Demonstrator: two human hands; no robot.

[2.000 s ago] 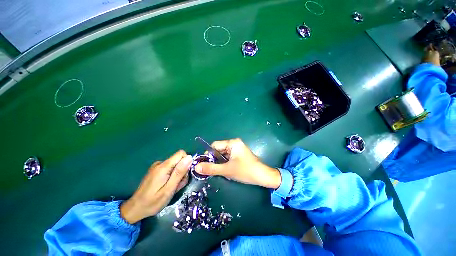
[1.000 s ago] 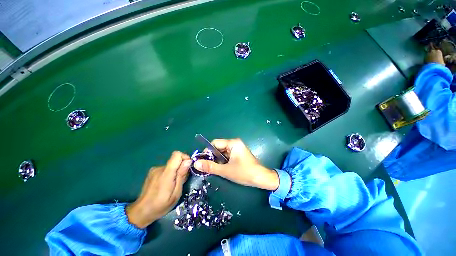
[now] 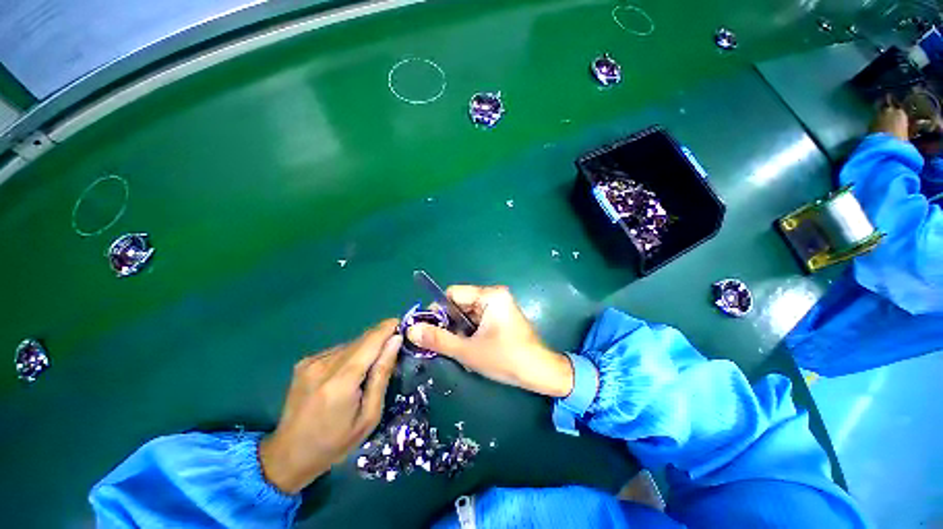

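A small round dark and silver unit (image 3: 423, 331) is held between both hands near the middle. My right hand (image 3: 502, 336) has its thumb on the unit and also holds slim silver tweezers (image 3: 443, 298), pointing up and left. My left hand (image 3: 336, 398) has its fingertips at the unit's left edge; its palm side is hidden. A loose pile of tiny shiny metal parts (image 3: 408, 446) lies on the dark-green surface just below the hands.
A black bin (image 3: 691, 222) with more metal parts stands to the right. Round units (image 3: 130, 254) are spaced along the green belt (image 3: 259, 196). Another unit (image 3: 732, 298) and a wire spool (image 3: 832, 227) lie at right, beside another person's blue sleeve (image 3: 894, 222). A metal rail (image 3: 186, 64) runs upper left.
The units and drawn circles on the belt have moved left. My left hand has turned, with its fingers straighter against the unit. My right hand has barely moved.
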